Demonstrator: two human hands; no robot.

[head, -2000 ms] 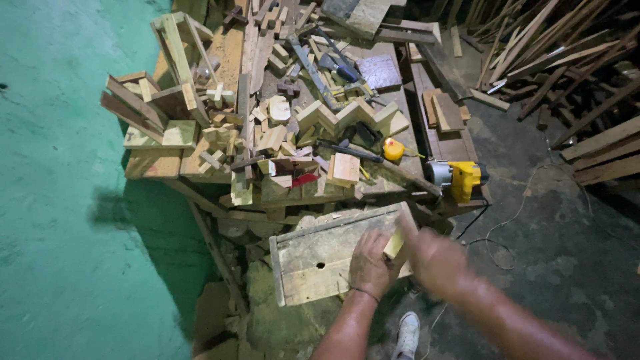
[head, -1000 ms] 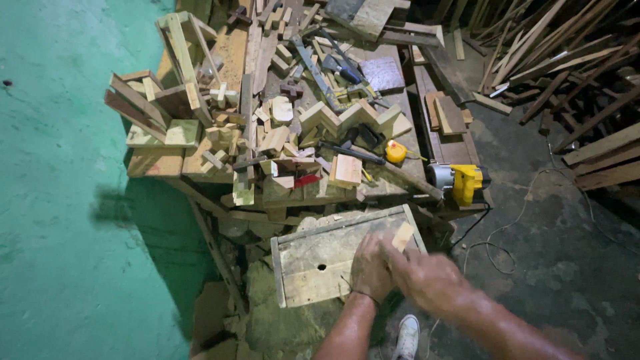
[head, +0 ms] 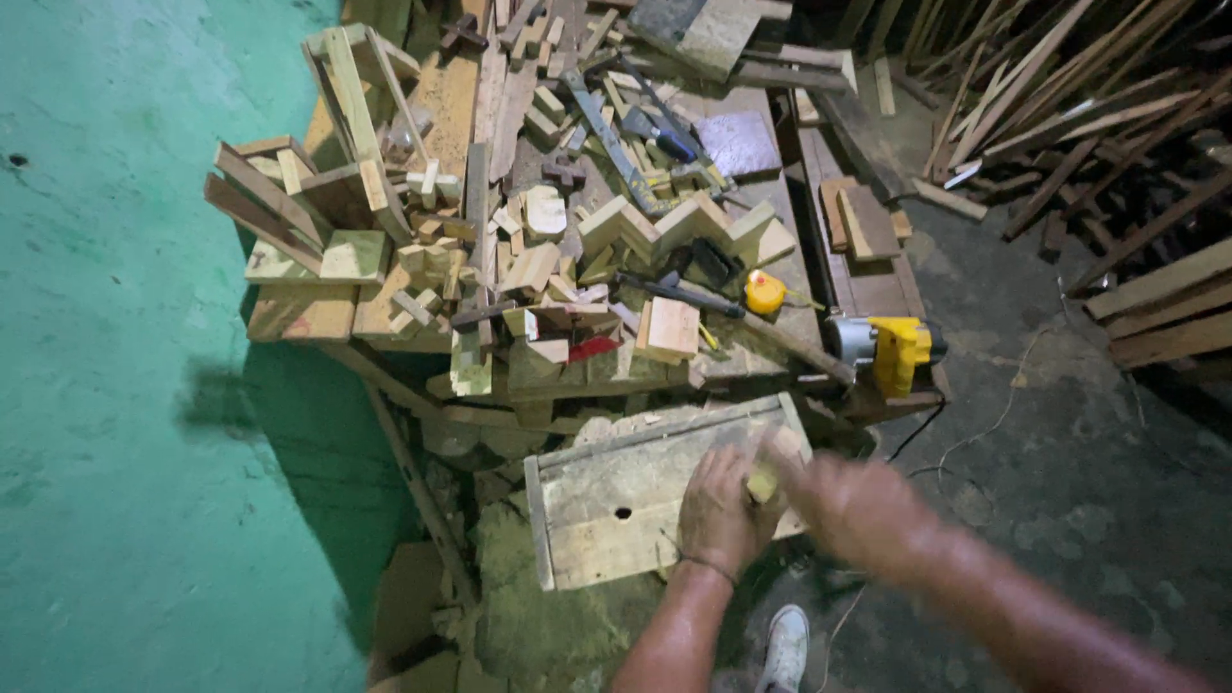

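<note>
Below the workbench lies a wooden board [head: 602,496] with raised strips along its edges and a dark hole. My left hand [head: 727,510], with a thin band at the wrist, rests on the board's right part, its fingers closed on a small pale wood block [head: 761,481]. Just right of the block is my right hand [head: 861,500], blurred by motion. Its fingers are curled near the block; what they hold, if anything, is too blurred to tell.
A workbench beyond carries wood offcuts, zigzag wood pieces [head: 664,231], a hand saw [head: 611,144], a yellow tape measure [head: 765,292] and a yellow power tool [head: 900,351]. Wood strips [head: 1039,87] are heaped at the right. A green wall [head: 144,385] stands left.
One second ago my right hand was close against my left, with the block showing above them. Now my right hand is farther right, and the block shows between the hands.
</note>
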